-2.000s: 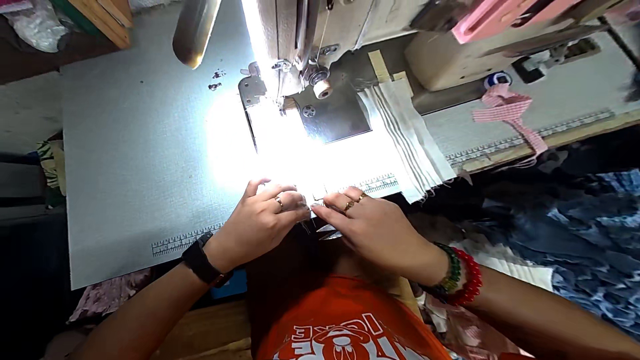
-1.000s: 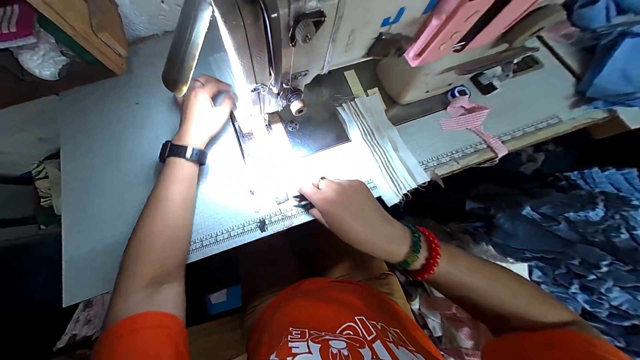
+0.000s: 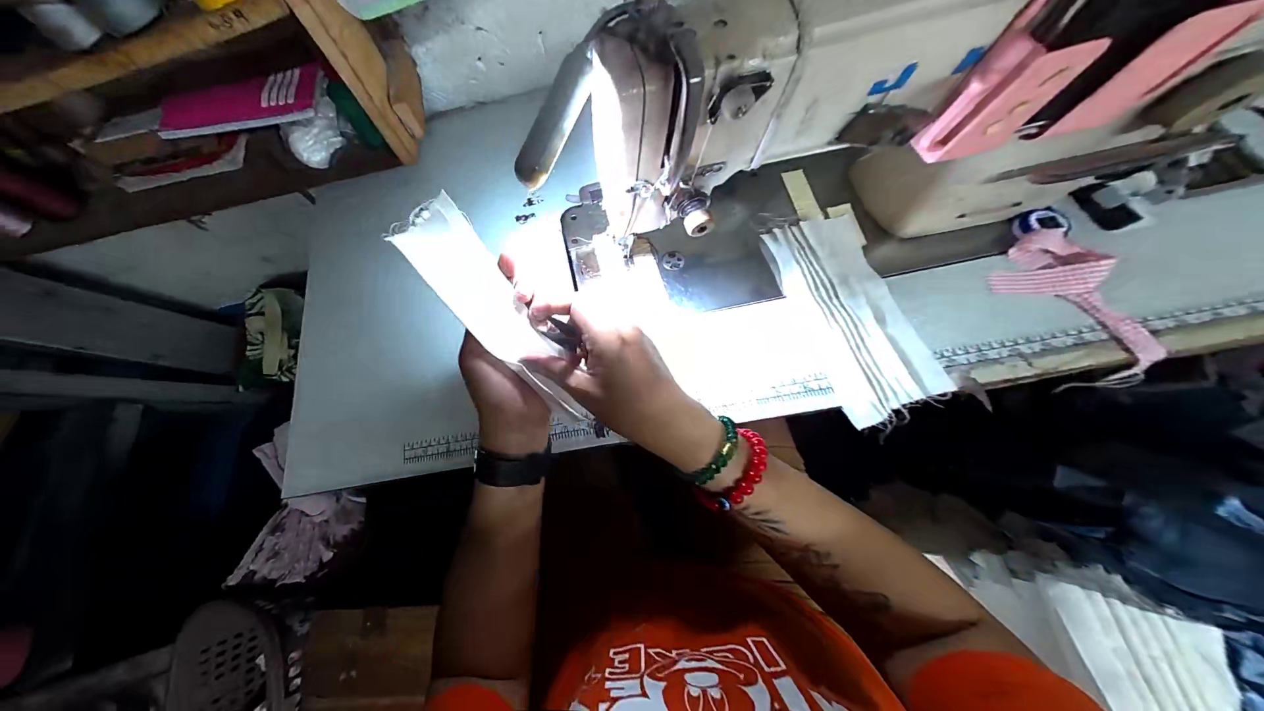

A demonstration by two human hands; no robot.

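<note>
My left hand (image 3: 504, 385) holds a strip of white fabric (image 3: 449, 262) with a frayed end, raised over the left part of the sewing machine table. My right hand (image 3: 622, 370) is against the same fabric, with a small dark tool (image 3: 563, 334) in its fingers; the glare hides what kind it is. Both hands are in front of and left of the sewing machine's needle area (image 3: 627, 242). Another white fabric piece (image 3: 854, 321), with pleats and frayed ends, lies on the table to the right, touching neither hand.
A printed ruler strip (image 3: 439, 449) runs along the table's front edge. A pink checked fabric strip (image 3: 1062, 272) lies at the right, below a pink holder (image 3: 1007, 89) on the machine. A wooden shelf (image 3: 355, 79) stands at upper left. Heaped dark fabric (image 3: 1136, 504) is at lower right.
My left hand has come back from beside the machine head and now holds the white fabric up. My right hand has moved from the table's front edge to meet it.
</note>
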